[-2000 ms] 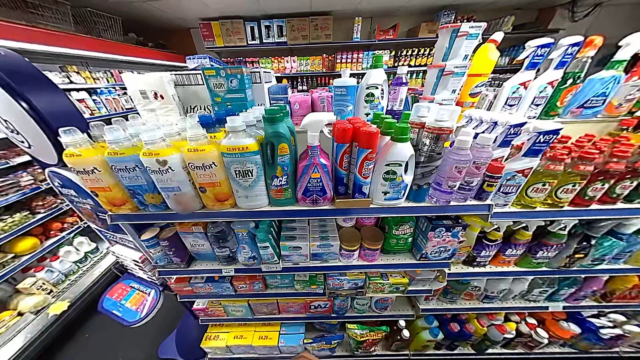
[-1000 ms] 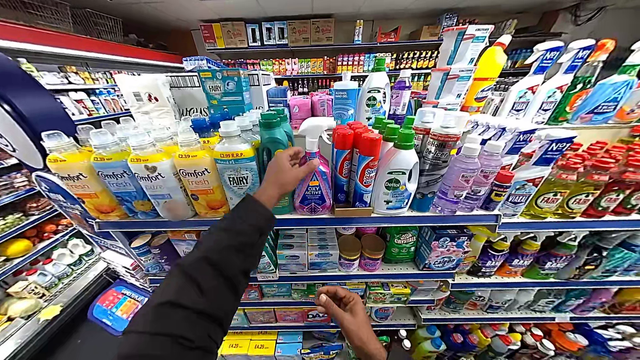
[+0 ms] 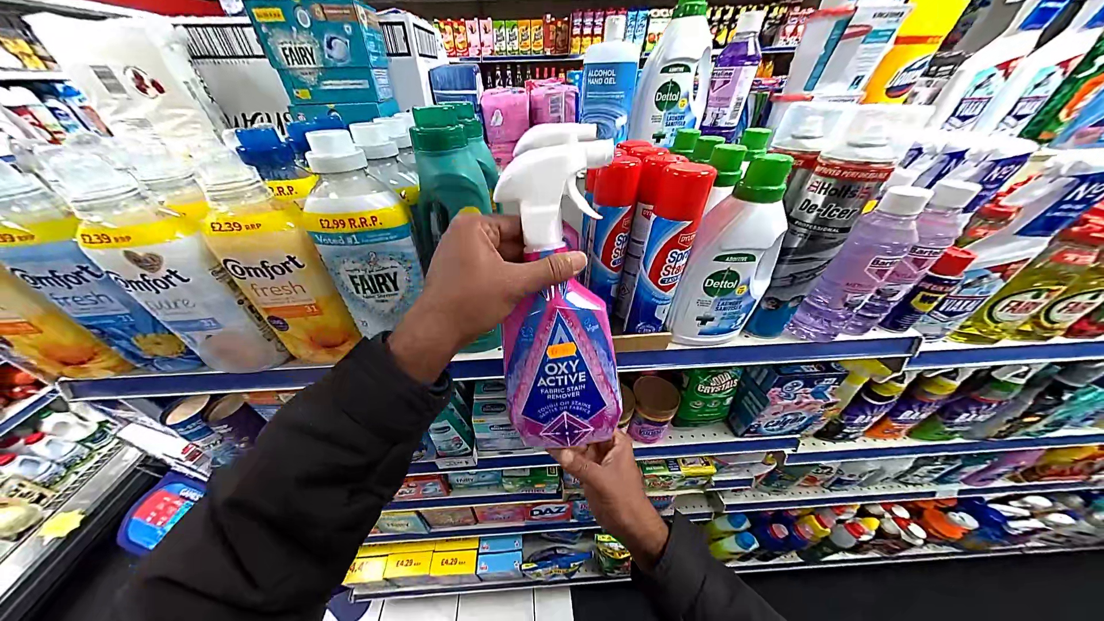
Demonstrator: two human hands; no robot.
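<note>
A pink spray bottle of Oxy Active fabric stain remover [image 3: 565, 371] with a white trigger head is upright in front of the shelf edge. My left hand [image 3: 483, 280] grips its neck just below the trigger, thumb across the front. From below, my right hand [image 3: 612, 483] supports the base, its fingers partly hidden under the bottle. Another white trigger head shows just behind. On the shelf, green-capped teal bottles [image 3: 448, 172] stand to the left, and red-capped spray cans [image 3: 673, 241] with a white Dettol bottle [image 3: 731, 259] to the right.
Comfort bottles [image 3: 276, 267] and a Fairy bottle [image 3: 366, 250] line the top shelf's left part. De-icer cans [image 3: 828, 198] and purple bottles [image 3: 862, 259] stand farther right. The blue shelf edge [image 3: 776, 355] runs below, above lower shelves of boxes and tubs. A chilled cabinet [image 3: 69, 509] is at the left.
The bottle has come off the shelf, forward and toward me. My left hand was at its neck on the shelf a second ago; my right hand, then empty lower down, now holds its base. The view is closer.
</note>
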